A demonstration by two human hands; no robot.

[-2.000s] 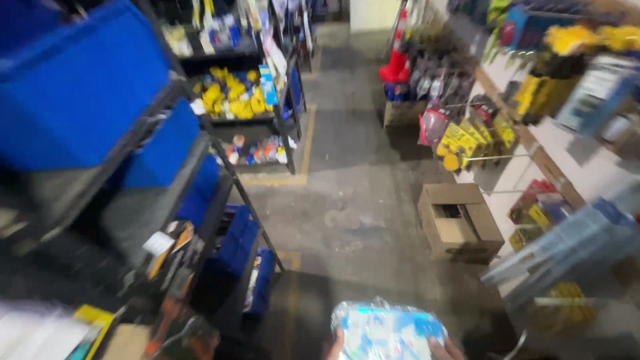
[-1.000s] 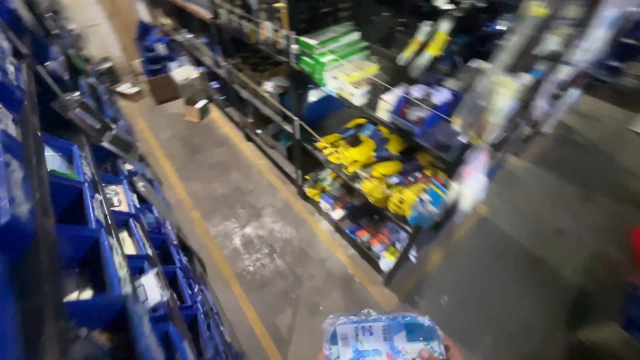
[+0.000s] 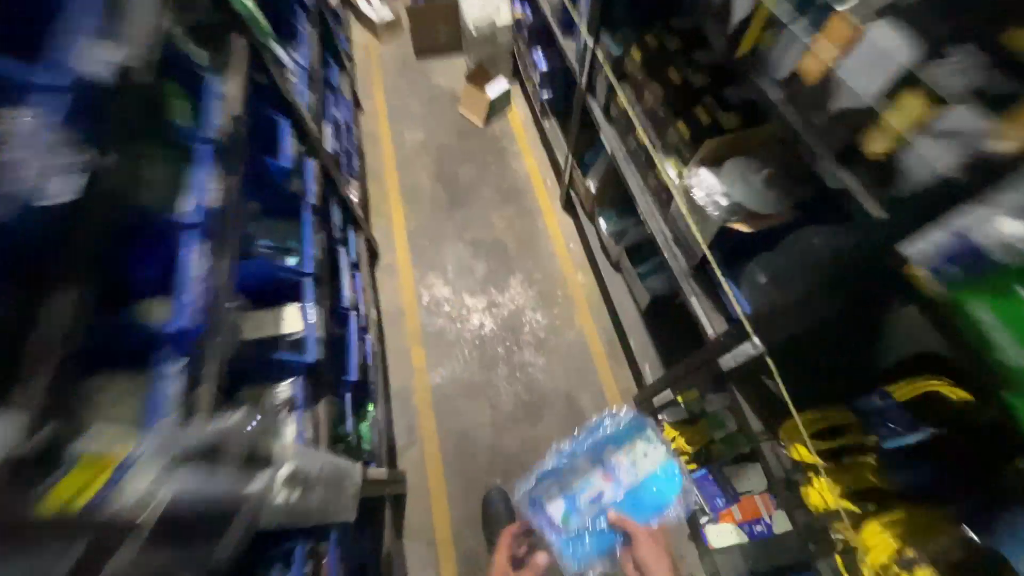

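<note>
A blue and white package in clear plastic wrap [image 3: 604, 488] is held at the bottom of the view, low over the floor. My left hand [image 3: 518, 552] grips its lower left corner, and my right hand [image 3: 642, 544] holds its lower right side, with the thumb on top. The fingers beneath the package are hidden. The tip of a dark shoe [image 3: 498, 512] shows just left of the package.
A concrete aisle [image 3: 480, 240] with yellow lines runs ahead. Shelving with blue bins [image 3: 308, 264] lines the left. Racks on the right hold yellow items [image 3: 880, 536] and small boxes [image 3: 748, 512]. Cardboard boxes [image 3: 436, 30] lie at the far end, one small open carton [image 3: 480, 98] nearer.
The view has swung far left, from a wider passage into the narrow aisle between racks. The wrapped package stays in my hands and now sits tilted.
</note>
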